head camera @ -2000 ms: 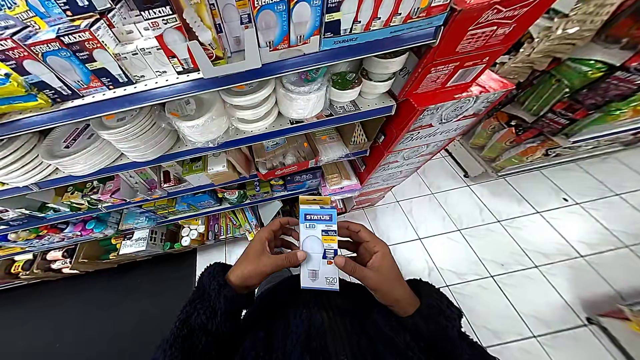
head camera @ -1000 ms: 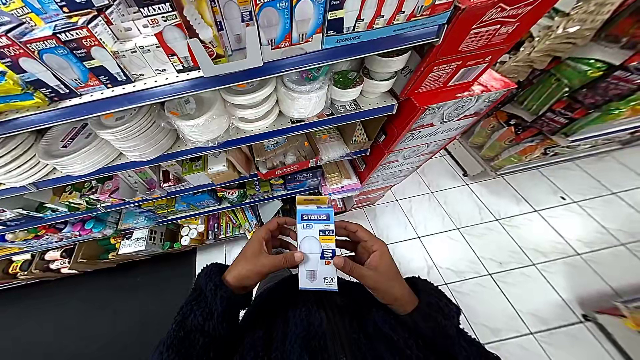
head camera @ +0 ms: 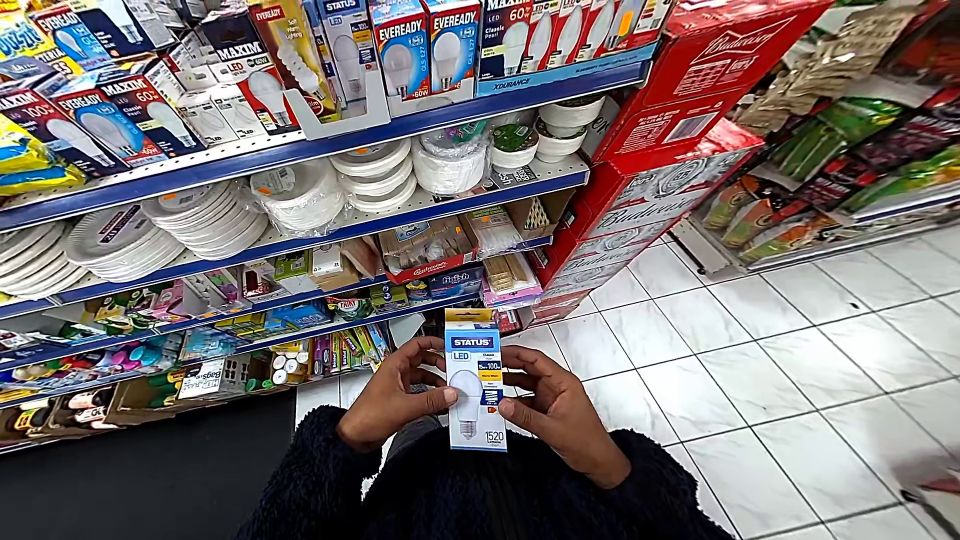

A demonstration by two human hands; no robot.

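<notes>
A Status LED light bulb box [head camera: 475, 382] is held upright in front of my body, its printed front facing me. My left hand [head camera: 405, 394] grips its left edge, the thumb on the front and the fingers behind. On the opposite edge, my right hand [head camera: 559, 412] holds it the same way, thumb on the front face. The fingers behind the box are partly hidden. Beyond the hands, boxed light bulbs [head camera: 424, 52] stand on the upper shelf, with a similar blue and white Status box [head camera: 347, 56] among them.
Stacked disposable plates [head camera: 202, 217] and bowls [head camera: 450, 161] fill the shelf below the bulbs. Red Budweiser cartons [head camera: 637, 202] are piled at the shelf end. Household goods sit on lower shelves. Across the white tiled floor [head camera: 757, 367] stands another rack [head camera: 840, 217] of packaged goods.
</notes>
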